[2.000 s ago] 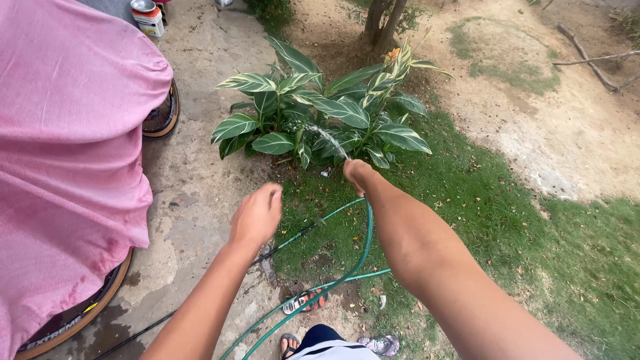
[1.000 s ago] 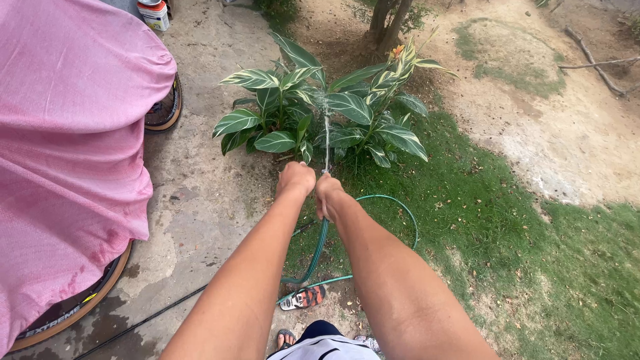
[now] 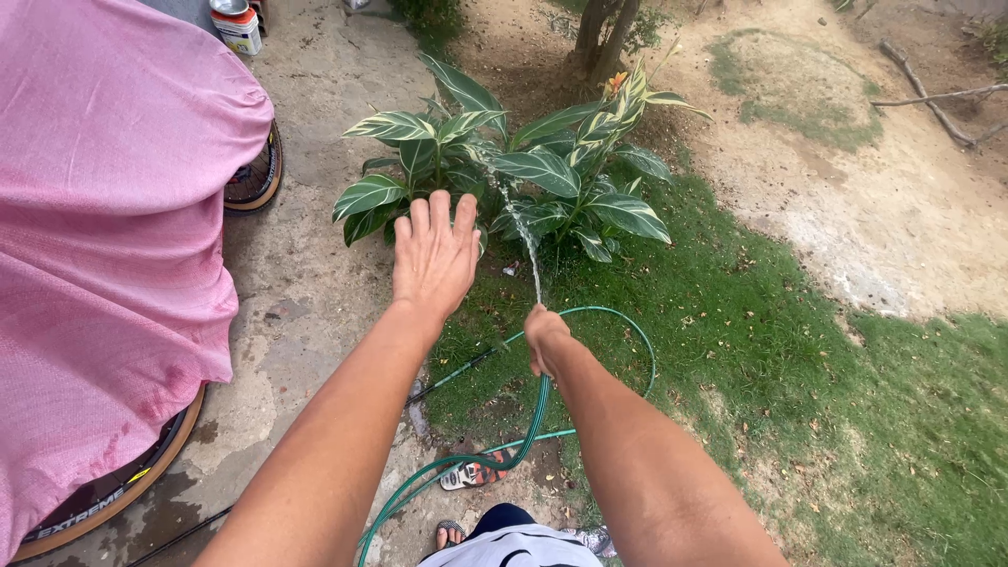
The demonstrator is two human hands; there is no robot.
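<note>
A green garden hose [image 3: 540, 409] runs up into my right hand [image 3: 546, 337], which is closed around its end. From there a stream of water [image 3: 526, 236] arcs onto a leafy plant with white-striped leaves [image 3: 543, 169]. My left hand [image 3: 437, 252] is spread, palm down, with nothing in it, left of the stream and just in front of the plant's lower leaves. An orange flower [image 3: 615, 83] shows at the plant's upper right. The hose end itself is hidden in my right hand.
At left a pink cloth [image 3: 118, 236] covers a bicycle, its tires [image 3: 169, 457] showing below. A loop of hose [image 3: 647, 346] lies on the grass. A flip-flop [image 3: 475, 472] lies near my feet. Behind the plant stands a tree trunk [image 3: 602, 39]; a dry branch [image 3: 921, 90] is at upper right. A can [image 3: 230, 8] stands at upper left.
My left hand, beside my right hand a second ago, has moved left and forward and opened with its fingers spread. My right hand still holds the hose, and the water still lands on the plant.
</note>
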